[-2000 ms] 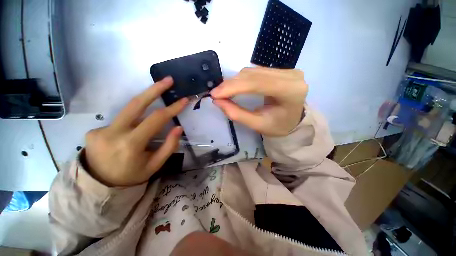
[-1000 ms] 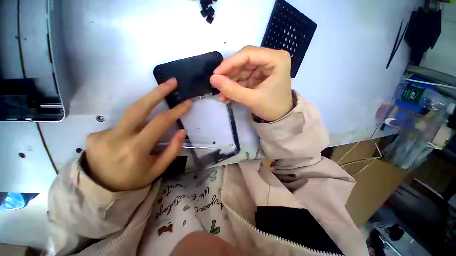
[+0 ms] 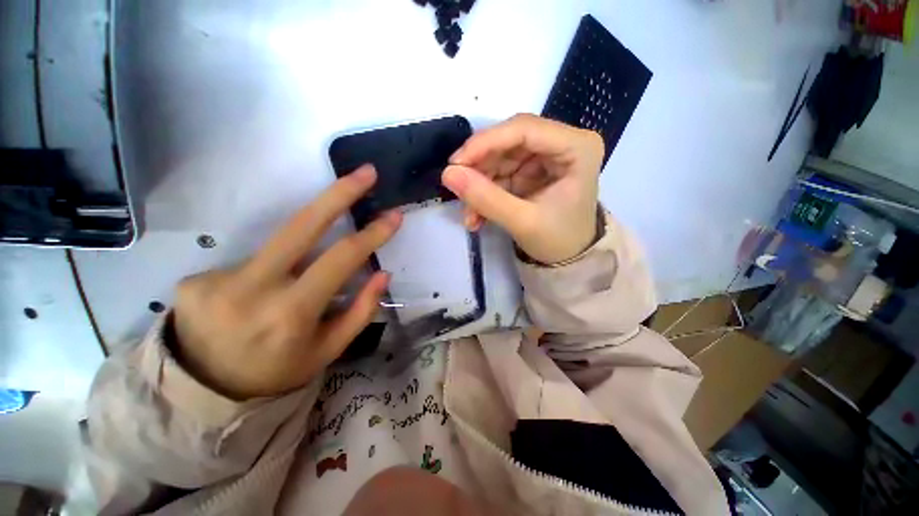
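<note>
A black phone middle frame (image 3: 408, 151) lies at the near edge of the white tabletop, its solid end away from me and its open window towards me. My left hand (image 3: 272, 272) is spread, with fingertips resting on the frame's left side and solid end. My right hand (image 3: 534, 186) is over the frame's right side, thumb and index finger close together at the solid end. Whether a small part is between them cannot be seen. The fingers hide the right corner area of the solid end.
A dotted black square (image 3: 597, 86) lies beyond my right hand. Loose black pieces (image 3: 448, 30) lie at the top. Tweezers (image 3: 789, 113) and a dark grey bag (image 3: 844, 96) are at the far right. A brown carton (image 3: 731, 368) with strings is at lower right. A grey-edged tray-like fixture (image 3: 119, 151) is at left.
The dark strip seen between my right fingers two seconds ago no longer shows. My right hand has lifted and turned at the solid end. The view has shifted slightly.
</note>
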